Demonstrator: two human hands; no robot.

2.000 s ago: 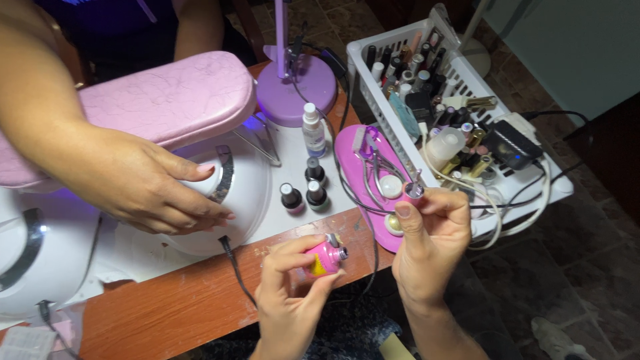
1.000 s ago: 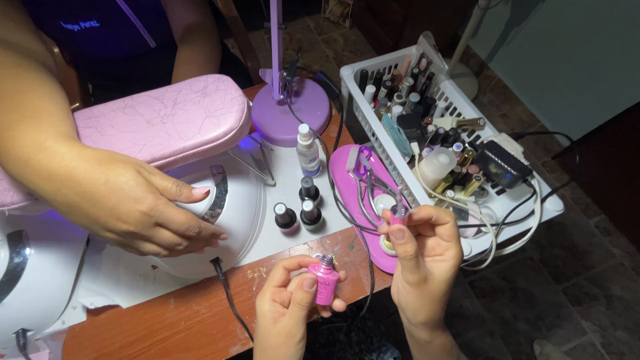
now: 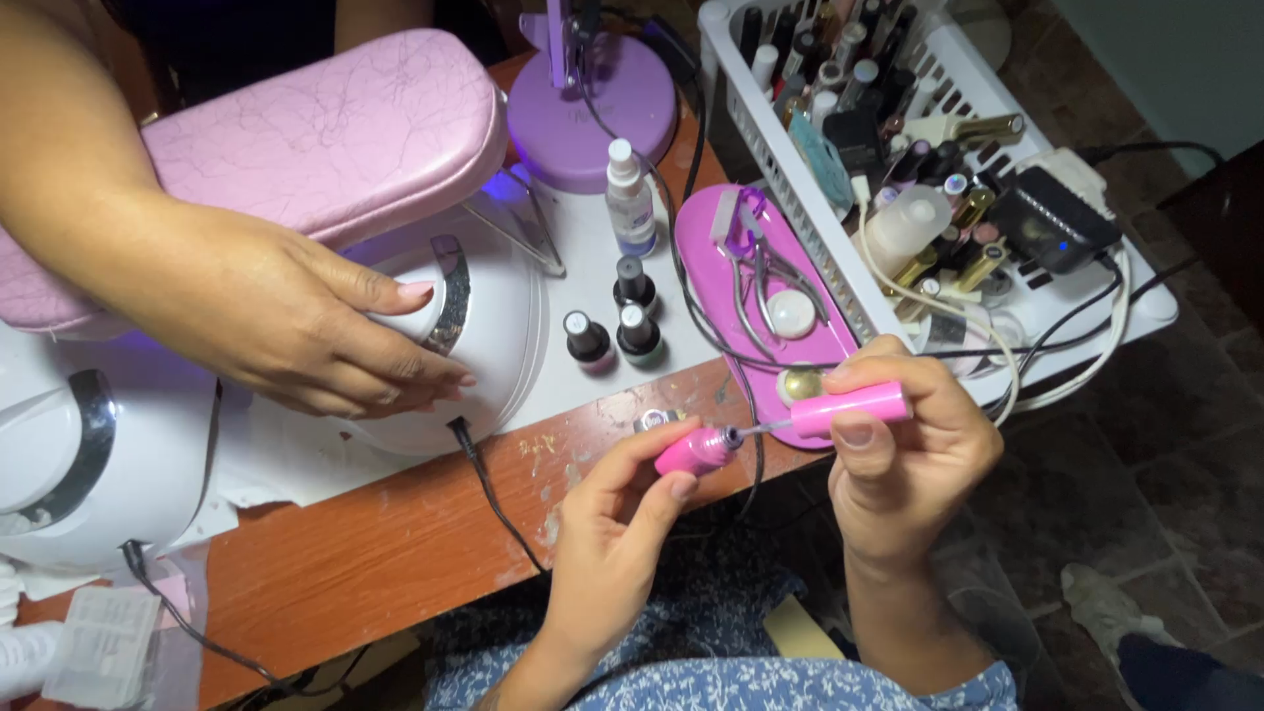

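Observation:
My left hand (image 3: 617, 523) holds a small pink nail polish bottle (image 3: 697, 451), tilted, its open neck toward the right. In my right hand (image 3: 913, 454) is the pink brush cap (image 3: 851, 409), with its thin brush (image 3: 765, 428) at the mouth of the bottle. Whether the brush tip is inside the neck I cannot tell. Beyond my hands lies a pink tray (image 3: 703, 242) with metal nippers (image 3: 762, 286). Several dark polish bottles (image 3: 637, 336) with black caps stand left of the tray, near a clear spray bottle (image 3: 630, 202).
Another person's hand (image 3: 286, 306) rests on a white nail lamp (image 3: 494, 326), beside a pink padded armrest (image 3: 326, 128). A second nail lamp (image 3: 148, 474) is at the left. A white plastic basket (image 3: 790, 197) holds many bottles. Black cables (image 3: 494, 499) cross the wooden table (image 3: 375, 553).
The bottle in my left hand has tilted from upright toward my right hand. The brush cap has moved close to the bottle, with the brush now at its mouth.

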